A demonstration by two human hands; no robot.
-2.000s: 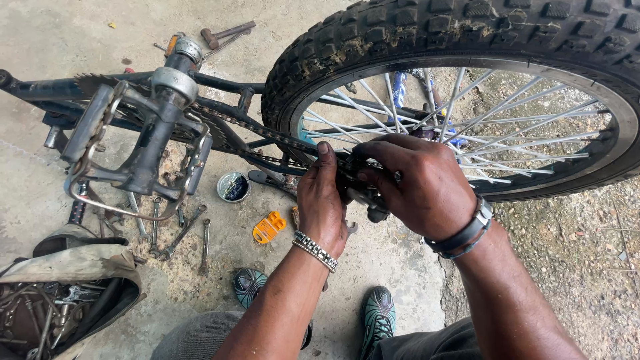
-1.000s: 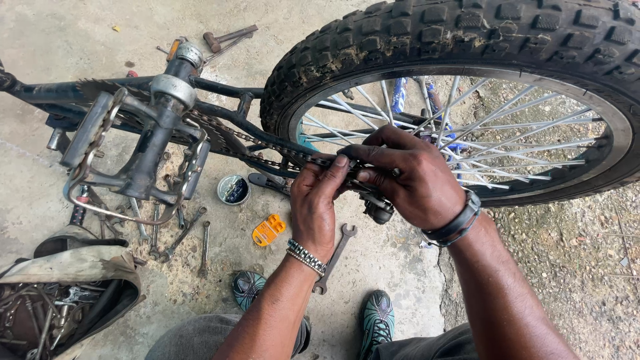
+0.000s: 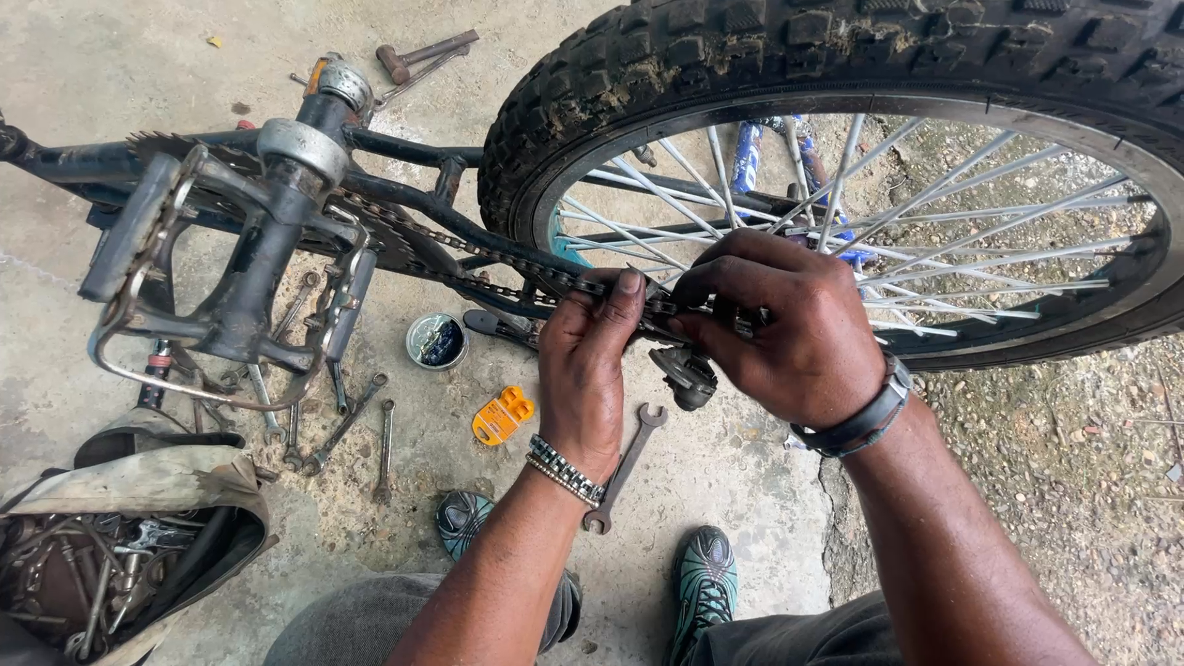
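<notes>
A bicycle chain (image 3: pixel 462 246) runs from the toothed chainring (image 3: pixel 393 236) along the dark frame to my hands beside the spoked rear wheel (image 3: pixel 925 102). My left hand (image 3: pixel 592 361) pinches the chain between thumb and fingers. Just right of it, my right hand (image 3: pixel 786 324) has its fingertips closed on the chain's further part, which it partly hides. A rear derailleur (image 3: pixel 686 375) hangs just below and between the hands. The pedal (image 3: pixel 231 268) and crank stand out at the left, nearer the camera.
On the concrete lie an open-ended wrench (image 3: pixel 629 467), several more spanners (image 3: pixel 386 453), a hammer (image 3: pixel 425 55), an orange plastic card (image 3: pixel 504 416) and a small tub of dark grease (image 3: pixel 437 340). A tool bag (image 3: pixel 139 481) full of metal tools sits at the lower left.
My left hand has shifted slightly left along the chain, and the wrench on the ground, mostly hidden two seconds ago, now shows beside my left wrist. Both hands stay at the chain.
</notes>
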